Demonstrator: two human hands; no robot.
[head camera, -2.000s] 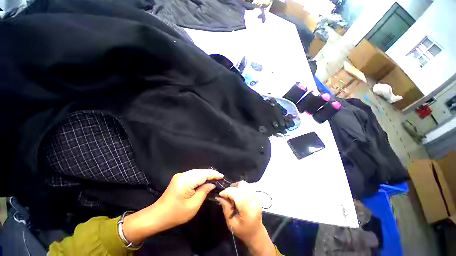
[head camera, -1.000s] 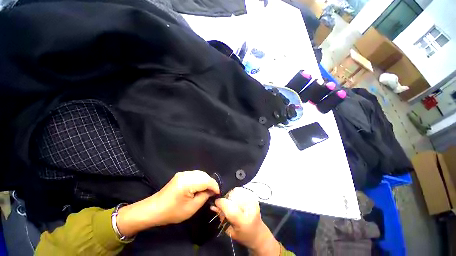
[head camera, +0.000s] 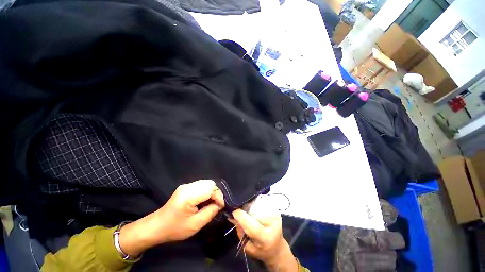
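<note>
A large black coat (head camera: 175, 111) lies over the table and my lap, with a checked lining (head camera: 88, 154) showing at the left. My left hand (head camera: 194, 210) pinches the coat's front edge at the lower middle. My right hand (head camera: 259, 228) meets it from the right, its fingertips closed at the same edge. A thin needle (head camera: 230, 230) shows below the right fingers, and a thread (head camera: 246, 260) hangs from that hand. Coat buttons (head camera: 278, 126) show along the edge. The exact spot between the fingertips is hidden.
On the white table (head camera: 335, 186) are a dish (head camera: 315, 112) with dark buttons, several black spools (head camera: 336, 94) with pink ends, and a smartphone (head camera: 328, 141). Dark garments (head camera: 396, 138) and a blue crate (head camera: 407, 228) stand right of the table. Cardboard boxes (head camera: 454, 188) are farther right.
My left hand has shifted slightly left, away from the right hand, still pinching the edge. The coat edge has folded up between them, and the button near the hands is less visible.
</note>
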